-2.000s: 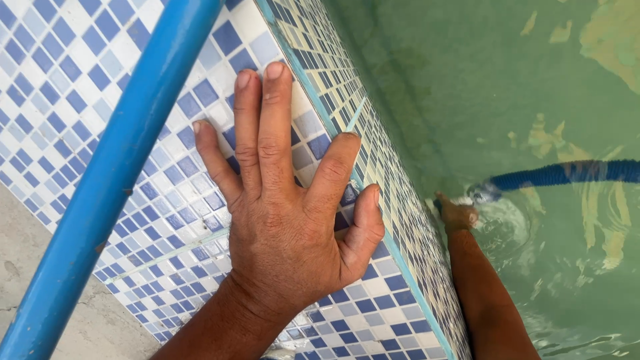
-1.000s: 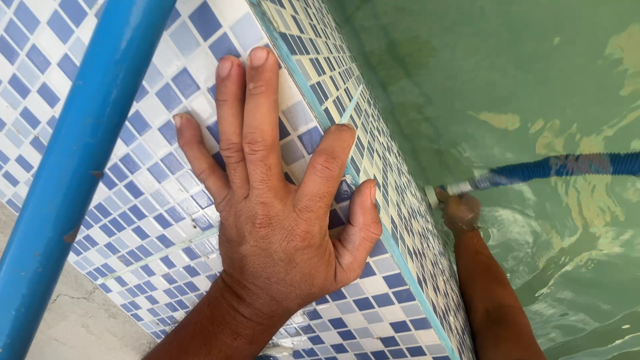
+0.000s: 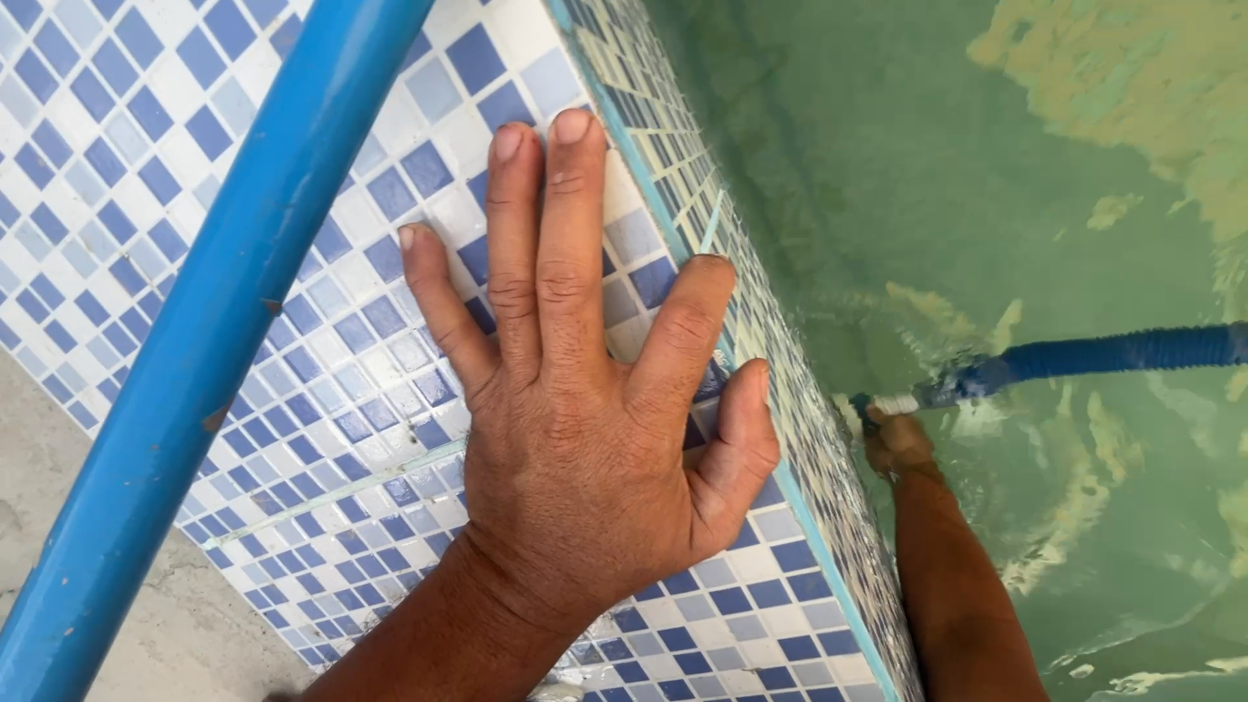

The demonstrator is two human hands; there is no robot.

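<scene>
My left hand (image 3: 585, 429) lies palm down on the blue and white mosaic tiles (image 3: 390, 322) of the pool ledge, fingers apart, with its index finger and thumb at the inner edge. It holds nothing. In the green water, close against the tiled pool wall (image 3: 780, 390), my right hand (image 3: 899, 444) grips the pale end fitting (image 3: 895, 404) of a blue corrugated hose (image 3: 1121, 351). A dark part shows at the fingers beside the wall. Water and ripples blur the fingertips and what the fitting meets.
A blue painted metal pipe (image 3: 214, 322) with chipped spots crosses above the ledge on the left. Grey concrete (image 3: 185, 604) borders the tiles at the lower left. The hose runs off to the right through the rippled water (image 3: 936, 195).
The hose's pale fitting was beside the wall one second ago and now sits slightly away from it, with a dark part showing at my right hand. My left hand stays on the ledge.
</scene>
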